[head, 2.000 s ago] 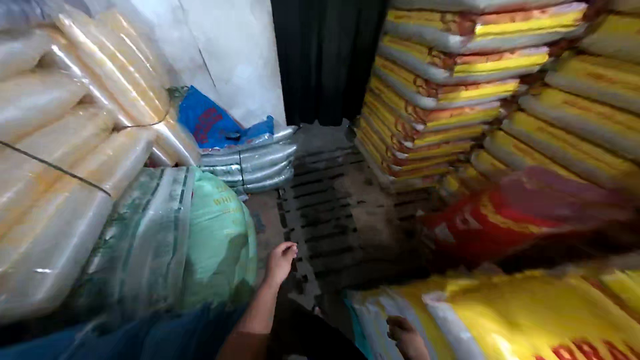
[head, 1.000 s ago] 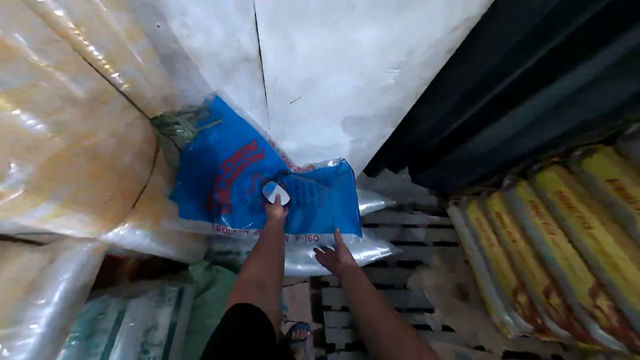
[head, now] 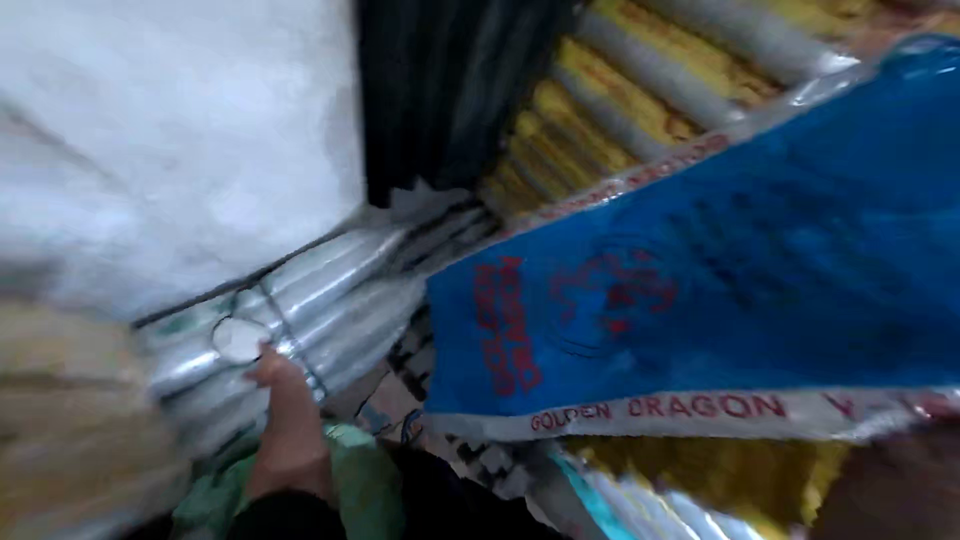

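Observation:
My left hand (head: 281, 379) is at the lower left, its fingertips at the edge of a small round white object with a dark rim (head: 240, 340), which it appears to pinch. Behind it lies a stack of clear-wrapped, tied silvery bags (head: 337, 292). A large blue plastic sack (head: 675, 285) with red print and whitish edges stretches from the centre to the right edge, raised in front of the view. A blurred brown patch at the lower right corner looks like my right arm; my right hand cannot be made out, and its hold on the sack is not visible.
A white wall panel (head: 195, 135) and dark corrugated sheet (head: 457, 90) stand behind. Yellow-and-grey sacks (head: 600, 97) are stacked at upper right, more sacks (head: 697, 480) at lower right. Blurred tan bags (head: 82, 420) fill the left; green material (head: 360, 472) lies near my forearm.
The blue sack, lying on the silvery bags one second ago, is now lifted off them and over to the right. My left hand remains with the round white object. The view has swung.

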